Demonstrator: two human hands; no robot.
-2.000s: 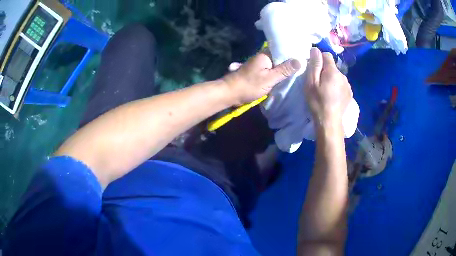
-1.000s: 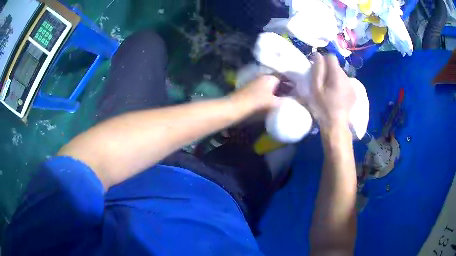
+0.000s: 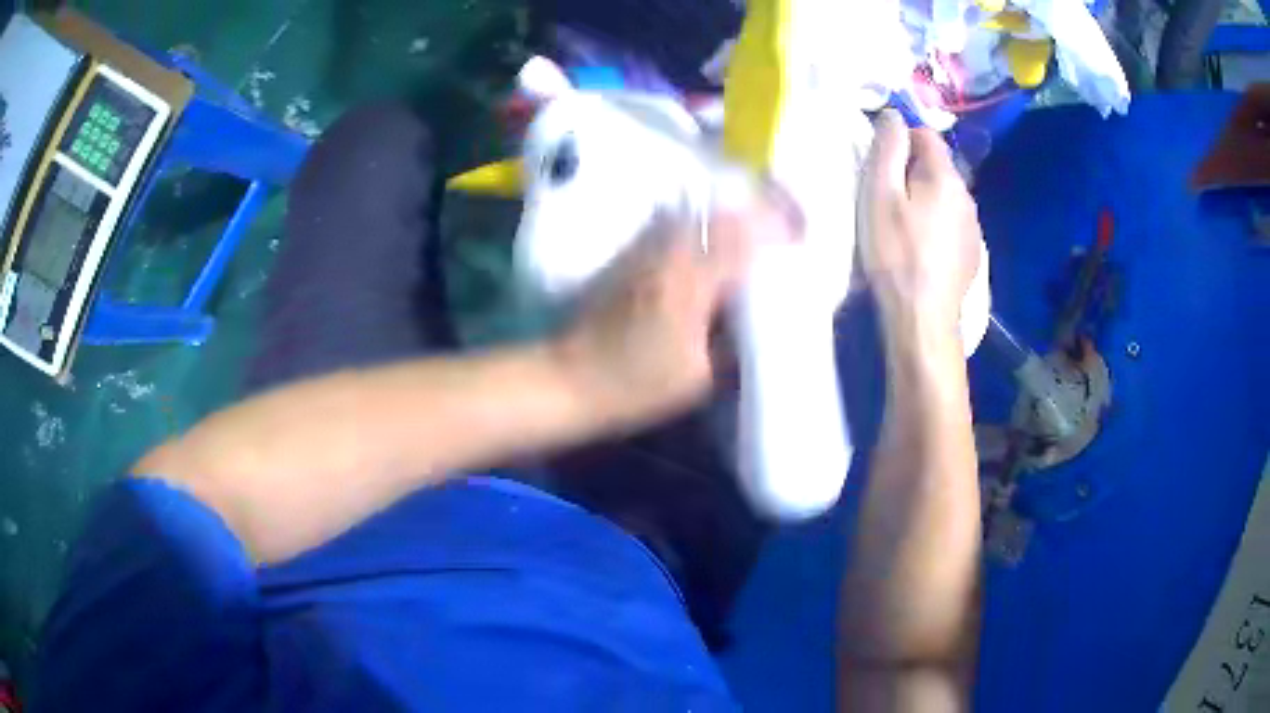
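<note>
A white plush unicorn [image 3: 613, 174] is held in front of me, its head to the left with a dark eye and a yellow horn [image 3: 488, 178] pointing left. A yellow piece [image 3: 754, 84] stands up at its middle, and a plump white leg hangs down. My left hand [image 3: 662, 300], blurred, is on the toy below the head; its fingertips are partly hidden. My right hand [image 3: 919, 216] grips the toy's right end. A thin metal nozzle [image 3: 1008, 339] runs from its round mount [image 3: 1065, 404] toward the toy; its tip is hidden.
White plush skins [image 3: 1072, 49] with yellow and pink parts are heaped at the top right, beside a dark corrugated hose [image 3: 1188, 42]. The blue machine panel [image 3: 1156, 460] is at the right. A digital scale [image 3: 84, 195] sits on a blue stool [image 3: 223, 160] at the left.
The toy has turned so that its head and horn now show at the left, and one leg hangs lower. My left hand has shifted on it; my right hand stays near the same place.
</note>
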